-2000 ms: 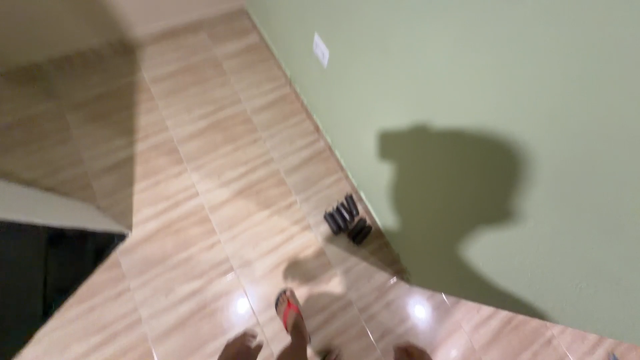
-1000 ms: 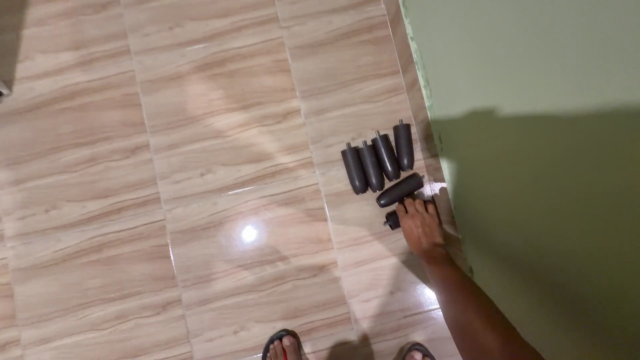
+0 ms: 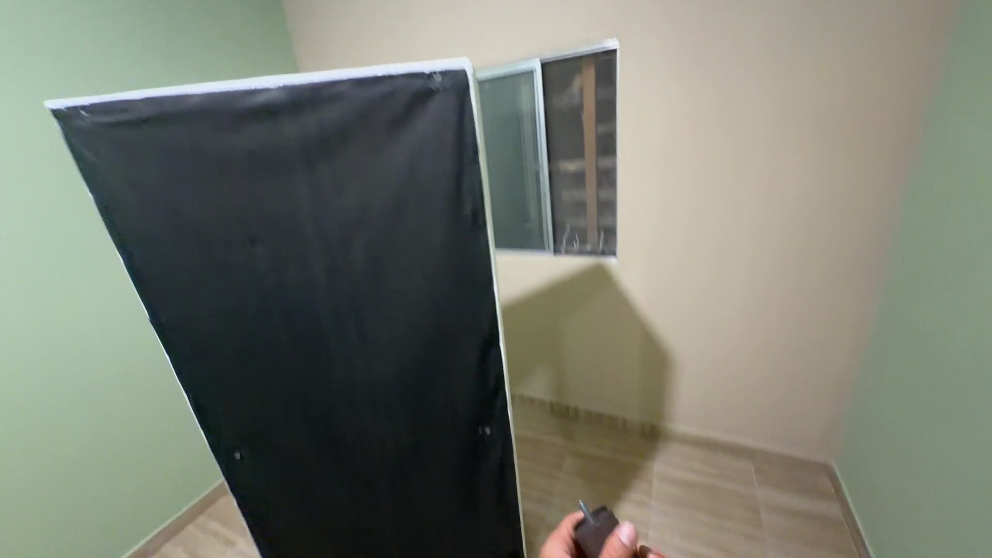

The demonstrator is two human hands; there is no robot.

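Note:
My right hand (image 3: 620, 541) shows at the bottom edge, right of centre, shut on a dark furniture leg (image 3: 595, 532) whose metal bolt points up. Part of the hand and of the leg is cut off by the frame. Left of the hand stands a tall upended furniture base (image 3: 333, 294), probably a bed base, with black fabric on its underside and pale edges. Small fittings or holes dot the fabric low down, one (image 3: 238, 456) at the left and one (image 3: 486, 430) at the right. My left hand is out of view.
Behind the base, a sliding window (image 3: 515, 163) stands partly open in the beige wall (image 3: 736, 217). Green walls rise at the left (image 3: 46, 310) and right (image 3: 930, 349). Tiled floor (image 3: 713, 496) extends to the baseboard.
The view has swung up from the floor to the upended base. My hand was at the dark legs on the floor by the green wall; now it holds one leg raised.

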